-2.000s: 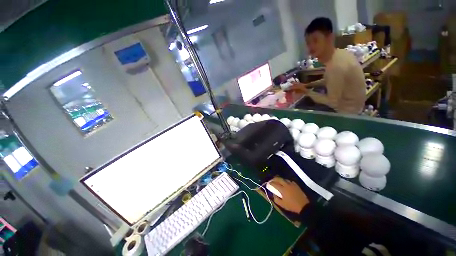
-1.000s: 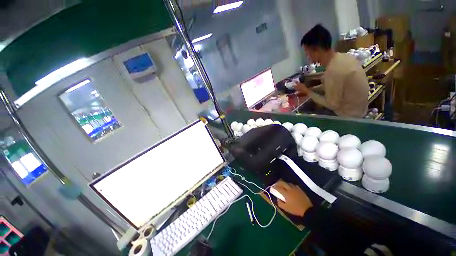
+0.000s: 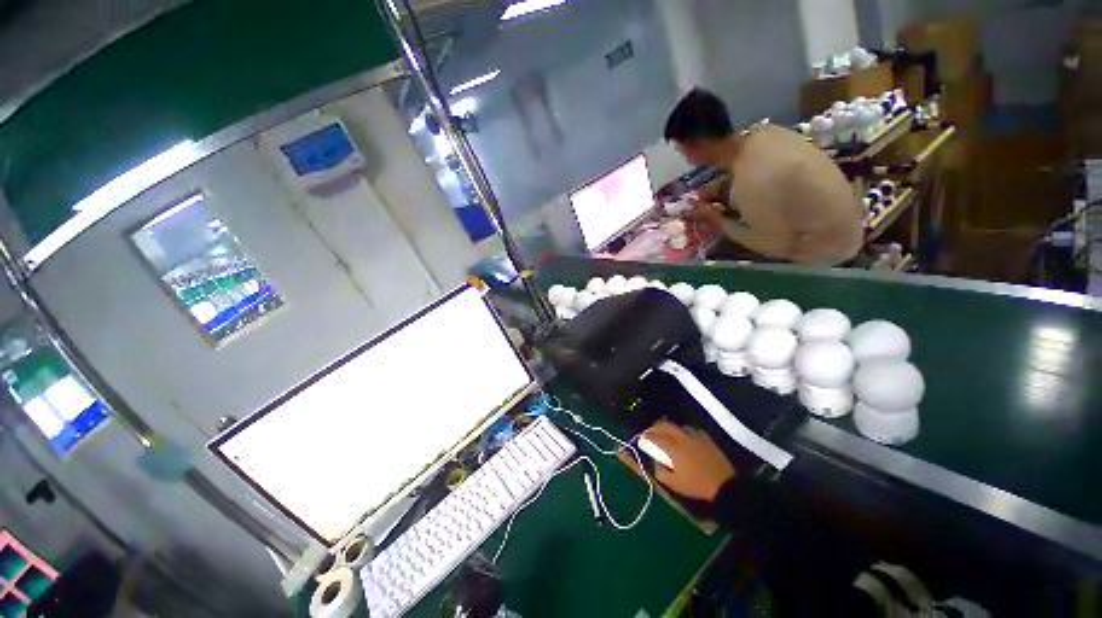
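My right hand (image 3: 686,461) rests over a white computer mouse (image 3: 656,452) right of the keyboard. A long white keyboard (image 3: 469,519) lies below a wide monitor (image 3: 381,410) with a mostly blank white screen. Thin white cables (image 3: 628,524) loop between keyboard and mouse. A small dark object (image 3: 475,588) is at the bottom edge, left of centre; I cannot tell what it is. I cannot make out my left hand.
A bulky black box (image 3: 622,344) with a white strip (image 3: 728,414) stands behind my right hand. White ball-headed cameras (image 3: 825,362) stand in rows on the green line table (image 3: 979,374). Tape rolls (image 3: 335,593) lie left of the keyboard. A person (image 3: 786,193) sits beyond.
The person beyond the line table has bent forward and lower toward their desk. The view has shifted slightly. My right hand stays on the mouse.
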